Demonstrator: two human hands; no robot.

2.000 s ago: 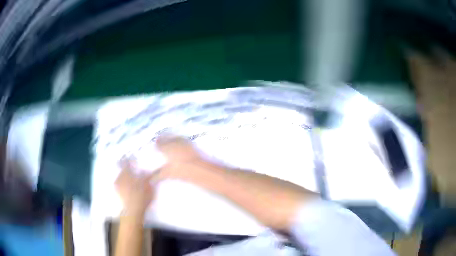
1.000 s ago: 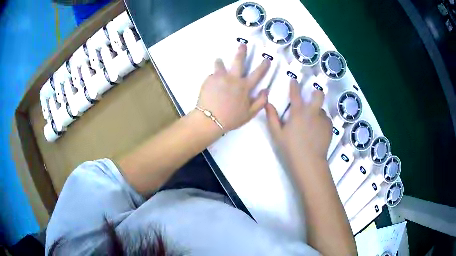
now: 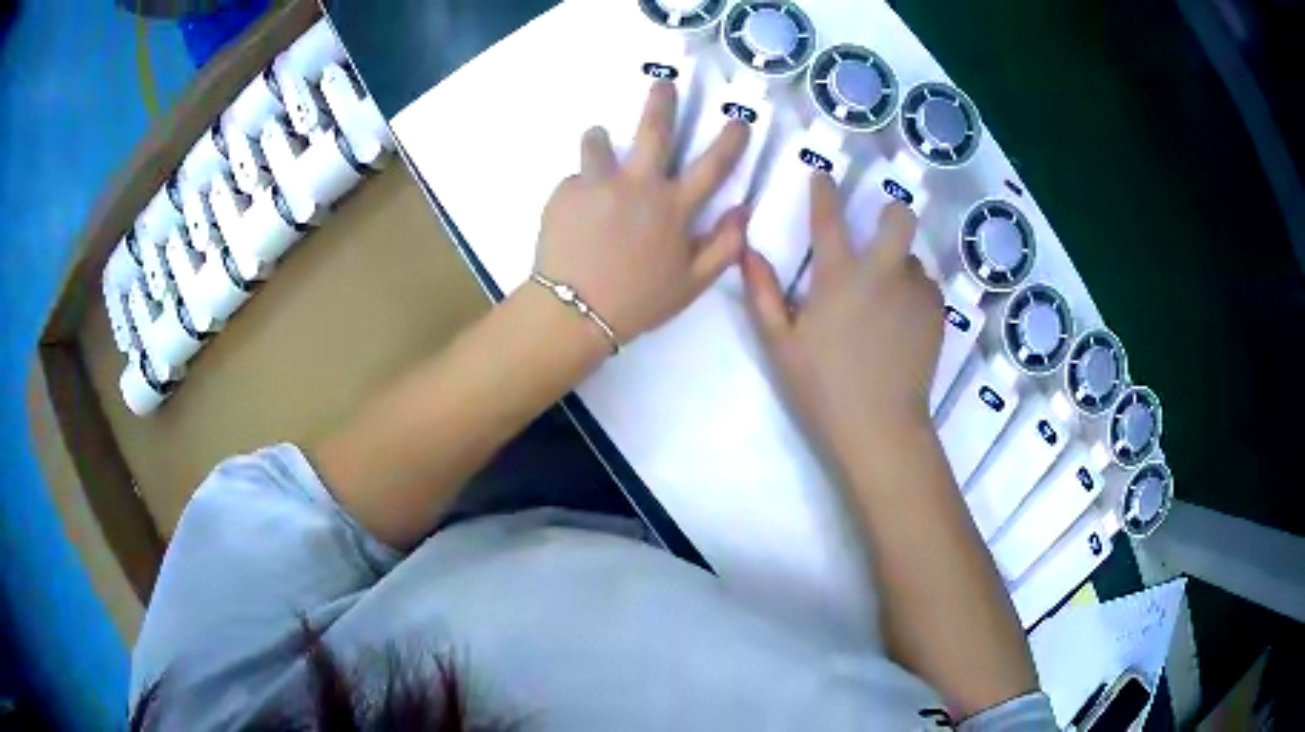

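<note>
Several white handheld fans [image 3: 854,89] lie in a curved row on a large white sheet [image 3: 673,429], with grey-ringed heads towards the far edge and small dark ovals on the handles. My bare left hand [image 3: 623,229], with a thin bracelet at the wrist, lies with spread fingers over the handles at the upper end of the row. My bare right hand [image 3: 866,322] lies beside it, fingertips on neighbouring handles just below the ovals. The thumbs are close together. Palms and fingers hide parts of the handles. No fan is visibly lifted.
An open brown carton [image 3: 344,308] stands left of the bench, with packed white fans [image 3: 236,200] along its far side. A dark green conveyor [image 3: 1145,172] runs beyond the sheet. A pale metal post [image 3: 1252,551], papers [image 3: 1123,644] and a smartphone [image 3: 1119,704] are at lower right.
Since one second ago, the view has shifted slightly, so fans and hands appear higher, and the phone shows more. The hands keep nearly the same pose on the handles. The earliest frame is blurred.
</note>
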